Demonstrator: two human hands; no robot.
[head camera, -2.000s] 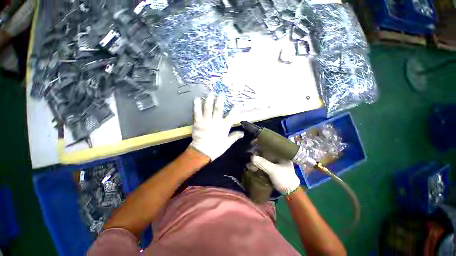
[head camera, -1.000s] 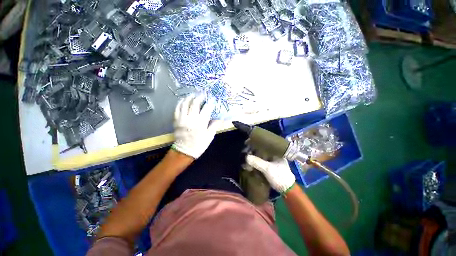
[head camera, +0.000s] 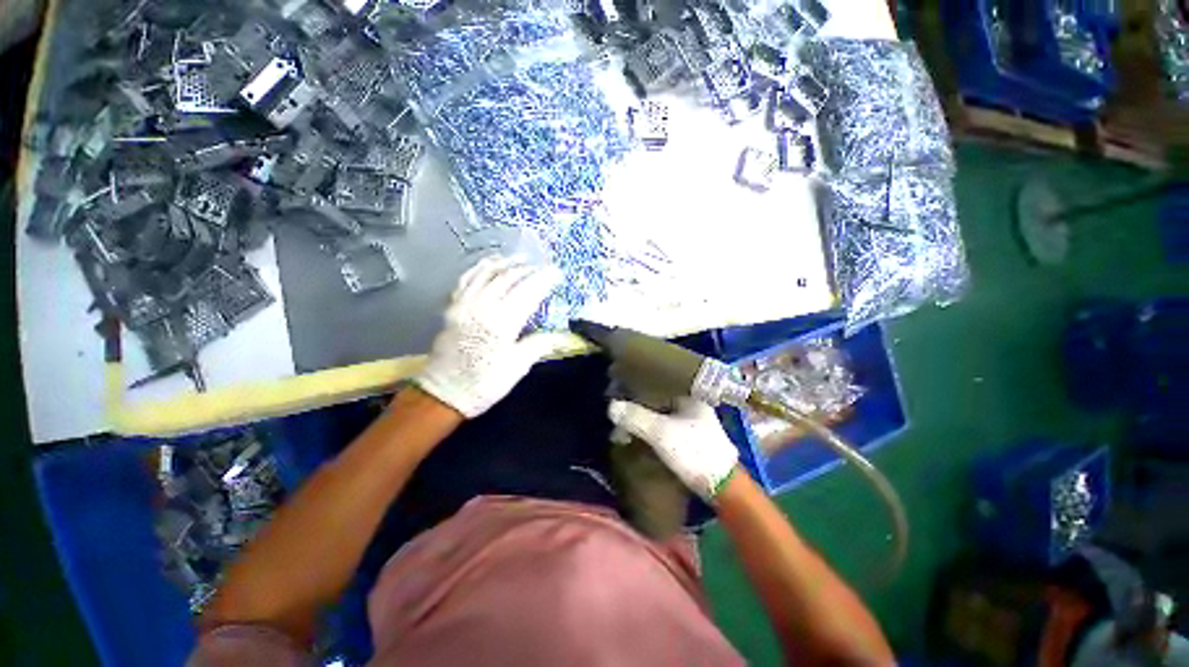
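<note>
My right hand (head camera: 678, 440), in a white glove, is shut around the handle of the olive-green air tool (head camera: 652, 370). The tool's dark nose points left, at the table's yellow edge near my left hand. My left hand (head camera: 485, 336), also gloved, is at the yellow edge beside the near end of the pin pile (head camera: 528, 143). Its fingers are bent, and whether they pinch a pin cannot be told. A heap of dark grey brackets (head camera: 209, 196) lies on the left of the table. A single bracket (head camera: 369, 266) lies apart on the grey surface.
More brackets (head camera: 724, 72) lie at the upper right of the table (head camera: 730, 254). Clear bags of pins (head camera: 893, 183) sit at its right end. Blue bins stand below the edge at left (head camera: 91, 521) and right (head camera: 891, 404). A tan hose (head camera: 861, 463) curves from the tool's rear.
My left hand has moved left and its spread fingers have bent. The air tool has moved left and its nose is nearer my left hand. The whole view has shifted slightly.
</note>
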